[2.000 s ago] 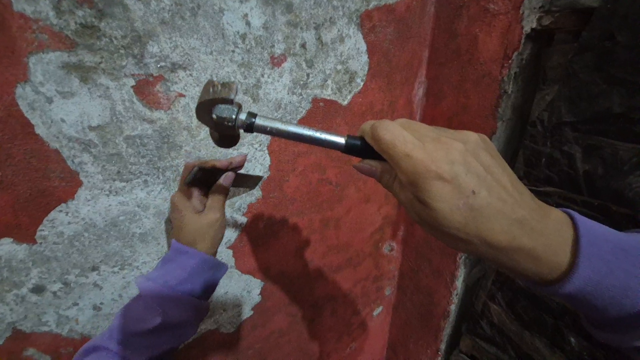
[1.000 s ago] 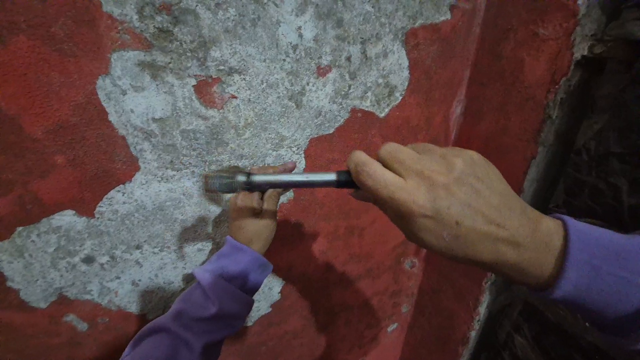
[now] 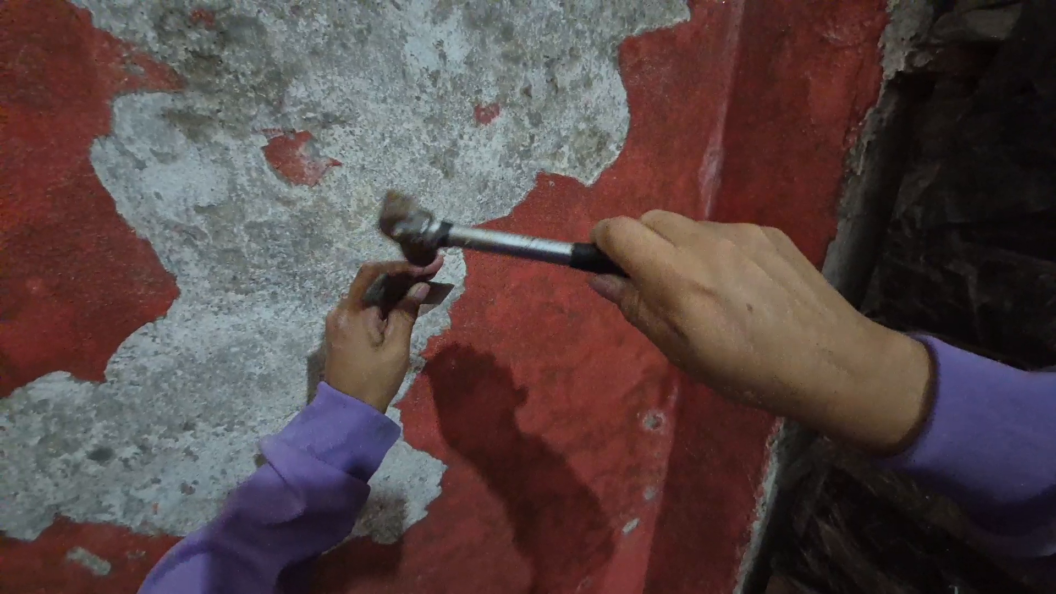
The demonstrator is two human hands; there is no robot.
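My right hand grips the black handle end of a hammer with a metal shaft; its blurred head is just above my left hand. In my left hand, between thumb and fingers, is a flat metal blade or scraper, its thin end pointing right at the wall. Bare grey plaster lies behind my left hand, and red paint borders it with a ragged edge close to the blade. Whether the hammer head touches the tool cannot be told.
A small red paint patch remains within the grey area. The wall's rough edge runs down the right side, with dark, unclear rubble-like material beyond it. Shadows of the hands and hammer fall on the red paint below.
One second ago the hammer head was down over the tool in my left hand; now it is raised slightly above, tilted up to the left. My left hand still holds the tool.
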